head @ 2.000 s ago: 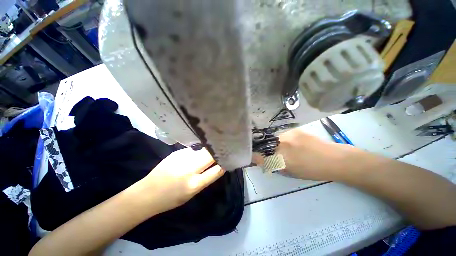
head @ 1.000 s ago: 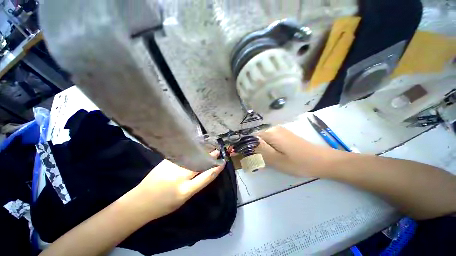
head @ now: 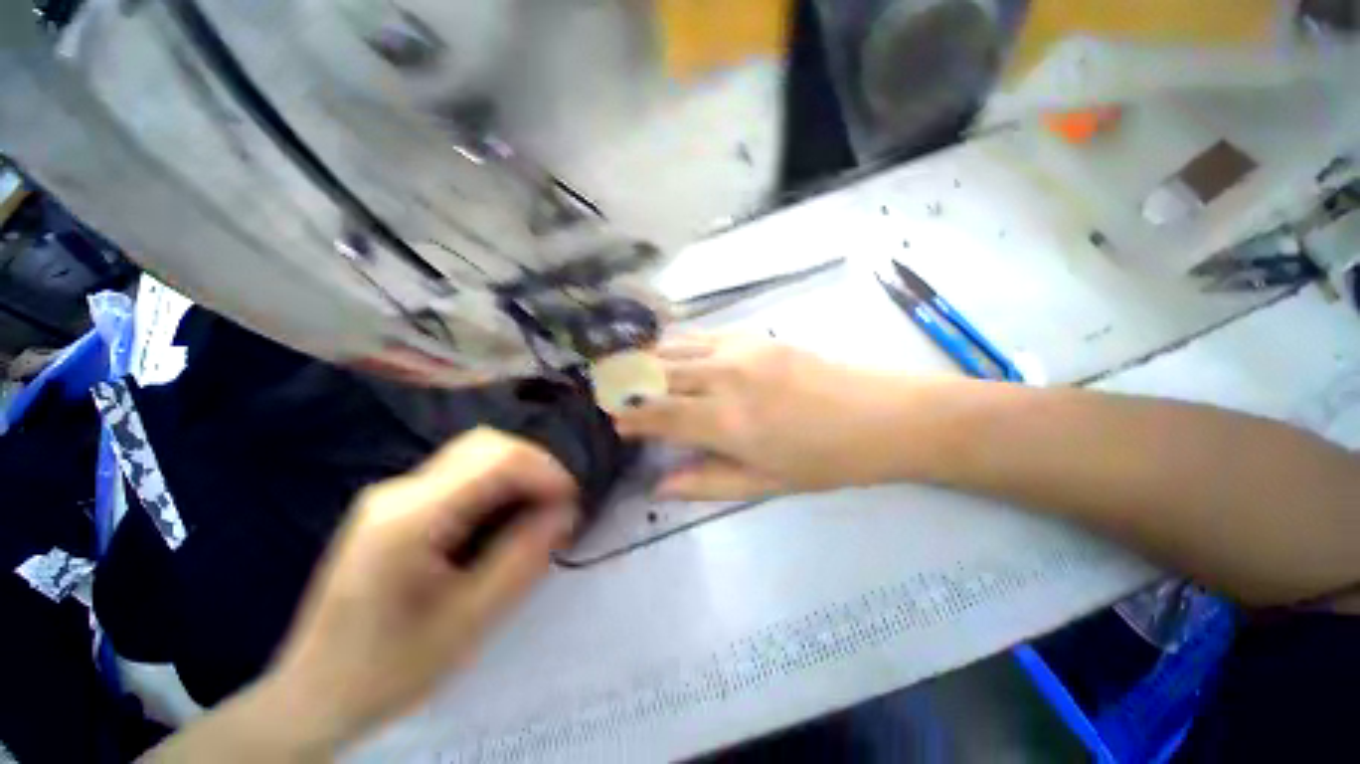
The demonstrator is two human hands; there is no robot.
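The black garment piece (head: 246,493) lies left of and under the foot area of the white sewing machine head (head: 134,142). Its edge is bunched beside a round tan knob (head: 630,384). My left hand (head: 425,560) is blurred and curled over the front of the cloth, thumb and finger close together; whether it pinches cloth is unclear. My right hand (head: 761,418) lies palm down right of the foot, fingers spread, fingertips by the knob and the cloth edge. The needle point is too blurred to make out.
Blue-handled snips (head: 955,332) lie behind my right forearm. A thin metal bar (head: 761,284) lies behind the foot. A patterned strip (head: 139,463) is on the dark pile at left. A blue basket (head: 1111,716) is below the table's front edge (head: 835,642).
The view has shifted, showing more table behind the foot. My left hand has come away from the foot toward the front, its fingers curling. My right hand's fingers are now spread flatter beside the foot.
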